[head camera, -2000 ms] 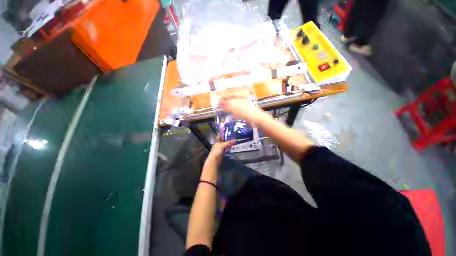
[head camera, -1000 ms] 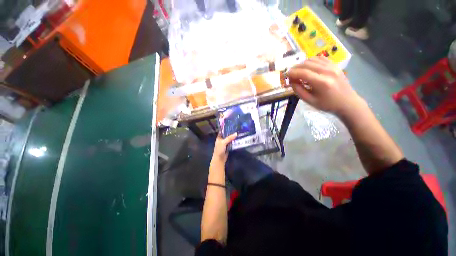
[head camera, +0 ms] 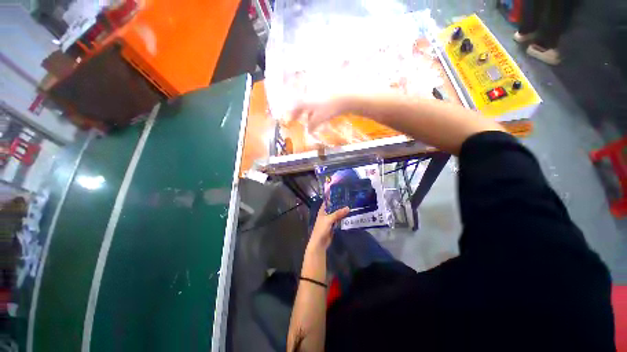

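Note:
My left hand (head camera: 328, 223) grips the lower left edge of the packed product (head camera: 354, 194), a white-edged box face with a dark picture, in loose clear film. The product is below the front edge of the bench (head camera: 344, 153), its upper end near that edge. My right hand (head camera: 313, 113) is over the bench's left front part, at the edge of the clear film pile (head camera: 350, 55). Its fingers are blurred against the bright film, so I cannot tell whether they hold any.
The green conveyor belt (head camera: 165, 227) with white lines runs along the left. A yellow control panel (head camera: 489, 65) sits at the bench's right. An orange housing (head camera: 179, 45) stands at the belt's far end. A person's feet (head camera: 543, 53) show at upper right.
My right hand has moved from the bench's right side across to its left front part. My left hand still holds the product below the bench edge. The view has shifted.

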